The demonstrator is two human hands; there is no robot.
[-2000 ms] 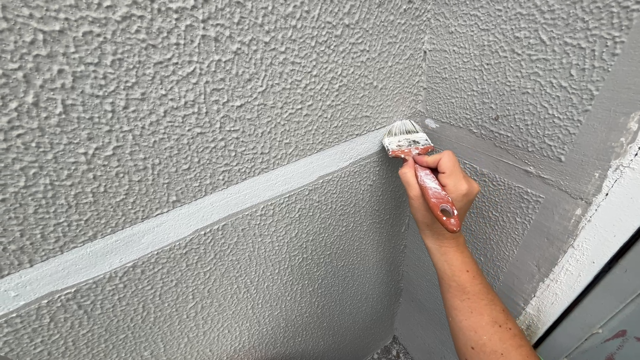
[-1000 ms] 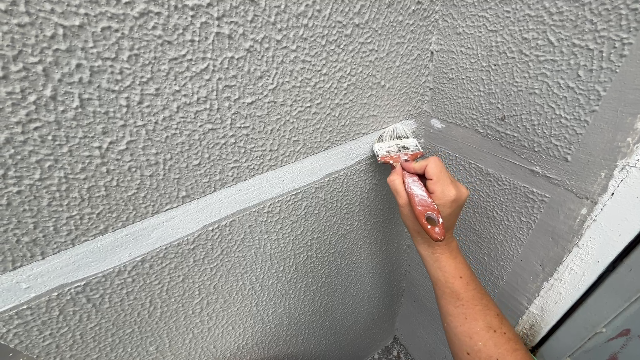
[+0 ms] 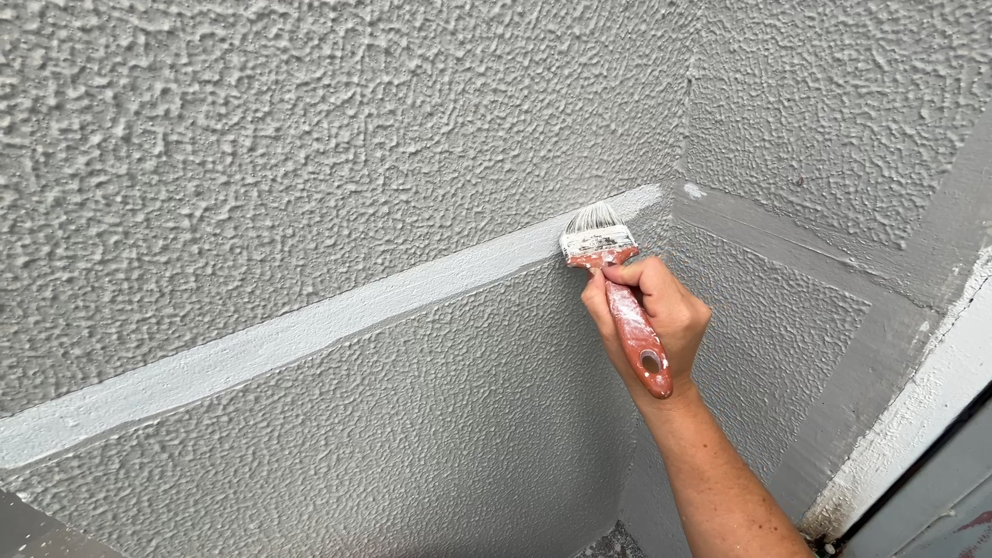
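Note:
My right hand [image 3: 659, 318] grips the reddish-brown handle of a flat paintbrush [image 3: 632, 325] spattered with white paint. Its splayed, white-coated bristles touch a smooth band [image 3: 372, 310] covered in pale paint, which crosses the textured grey wall [image 3: 271, 194] and rises toward the inner corner. Near that corner the pale paint thins to a ragged end. A small white dab [image 3: 693, 191] marks the grey band [image 3: 783, 236] on the adjoining wall. My left hand is out of view.
The adjoining textured wall [image 3: 814, 101] meets this one at the corner. At the right stand a white-painted frame [image 3: 914, 426] with rough edges and a grey panel [image 3: 945, 496] beside it. Speckled ground [image 3: 612, 542] shows at the bottom of the corner.
The brush in my right hand has moved left and down along the band, away from the corner. Pale paint near the corner, partly behind the bristles earlier, is now exposed.

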